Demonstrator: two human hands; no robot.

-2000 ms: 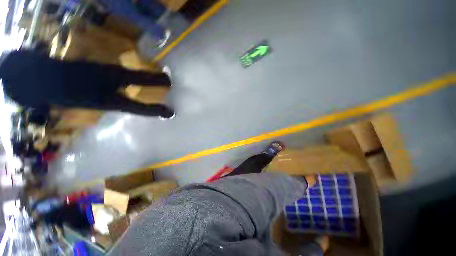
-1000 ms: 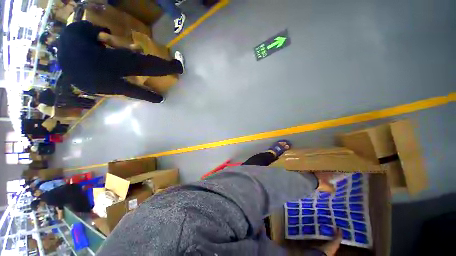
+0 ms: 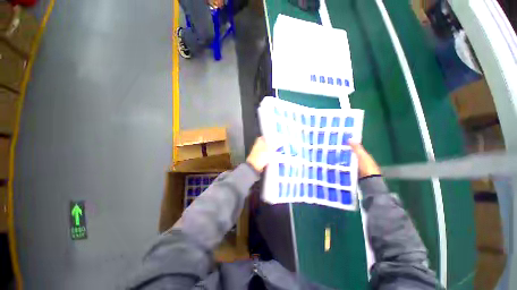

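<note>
A white parts tray point(image 3: 310, 154) with rows of small blue components is held up over the edge of the green line. My left hand point(image 3: 259, 154) grips its left side and my right hand point(image 3: 364, 160) grips its right side. Another white tray point(image 3: 312, 51) lies on the line beyond it, with one row of blue parts at its near edge and the rest of its pockets white. An open cardboard carton point(image 3: 170, 195) on the floor at left holds another tray of blue parts point(image 3: 198, 184).
The green line point(image 3: 329, 260) runs away from me with white rails, and a small yellow piece point(image 3: 327, 239) lies on it. A person's legs point(image 3: 197, 28) and a blue stool point(image 3: 217, 37) are at upper left. Cartons point(image 3: 475, 102) stand at right. A green arrow sign point(image 3: 78, 219) marks the floor.
My view has turned from the carton to the green line. The tray that my hands held inside the carton is now lifted out and held over the line.
</note>
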